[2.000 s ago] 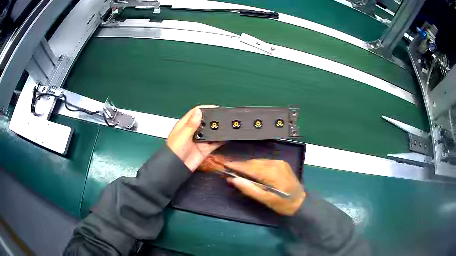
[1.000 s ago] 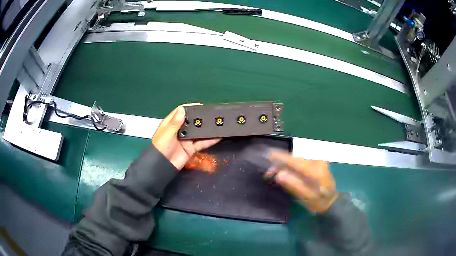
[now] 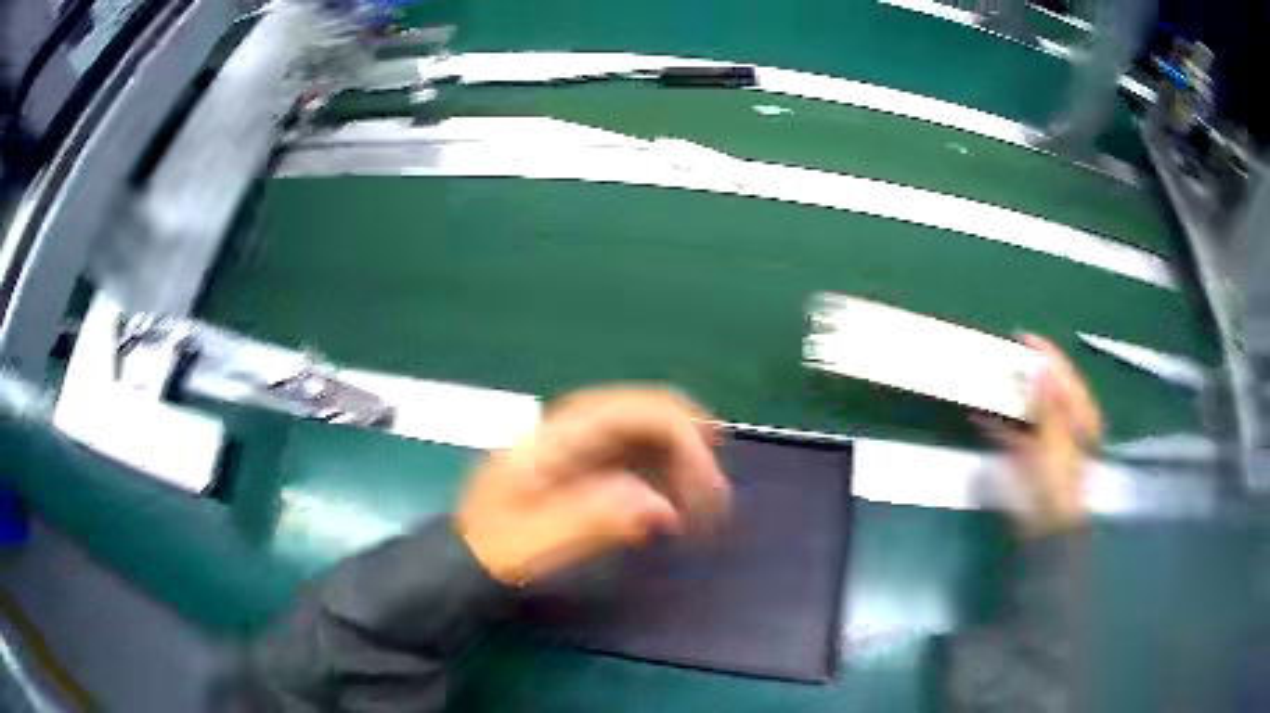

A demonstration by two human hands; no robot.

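My right hand (image 3: 1052,432) is blurred and grips the right end of the carrier plate (image 3: 919,354), which is held over the belt at the right. The plate looks bright white with glare and its seats cannot be made out. My left hand (image 3: 599,481) is blurred, with curled fingers and no object visible in it, above the left part of the black tray (image 3: 780,557). The orange pile is not visible; my left hand covers that part of the tray. No tweezers can be made out.
The green conveyor belt (image 3: 529,279) lies beyond the tray, between white rails (image 3: 919,205). A sensor bracket (image 3: 334,396) with a black cable sits on the near rail at the left. A dark rod (image 3: 708,75) lies on the far rail. Machine frames stand at both sides.
The plate has gone from my left hand to my right hand and moved right over the belt. My left hand has moved to above the tray. The tweezers no longer show.
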